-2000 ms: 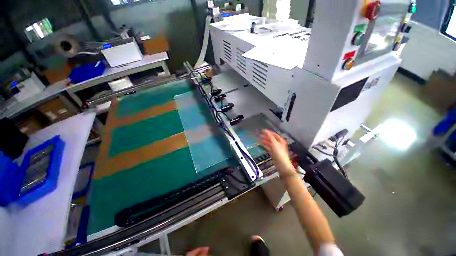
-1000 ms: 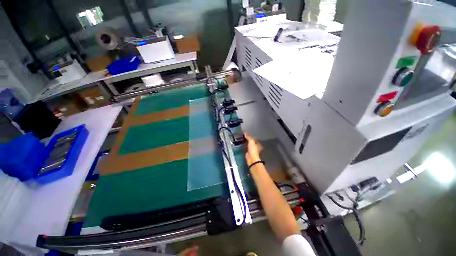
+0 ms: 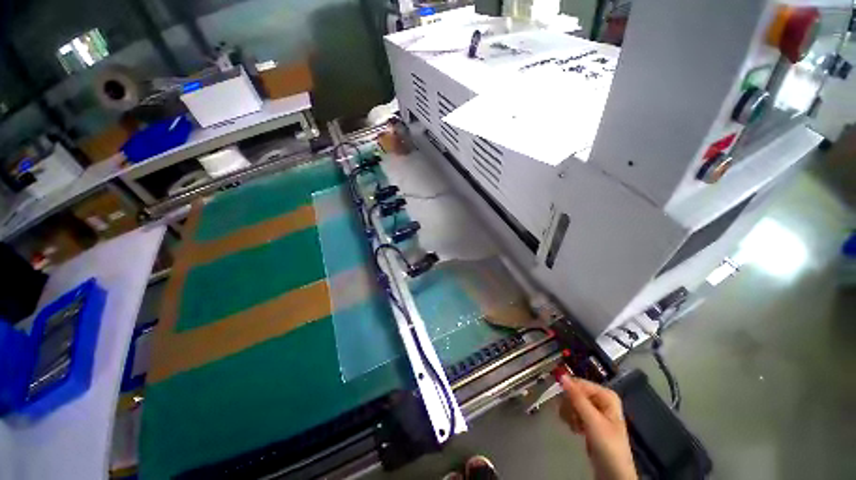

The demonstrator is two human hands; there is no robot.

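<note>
My right hand is at the near right corner of the cutting machine, fingers curled close to a small red part on the frame. Whether it grips anything cannot be told. My left hand is out of the picture. The metal clamp bar with black fittings and cables spans the green-brown bed. A bluish clear plastic sheet lies flat on the bed, partly under the bar and extending towards the machine body.
The white machine body and upright control panel stand at the right. A black box is beside my right hand. A blue tray sits on the left bench. Behind are a white box machine and a blue tray.
My right hand has moved from beside the bar's black fittings to the machine's near right corner. The left hand, partly visible at the bottom edge before, is out of view. The camera view has shifted.
</note>
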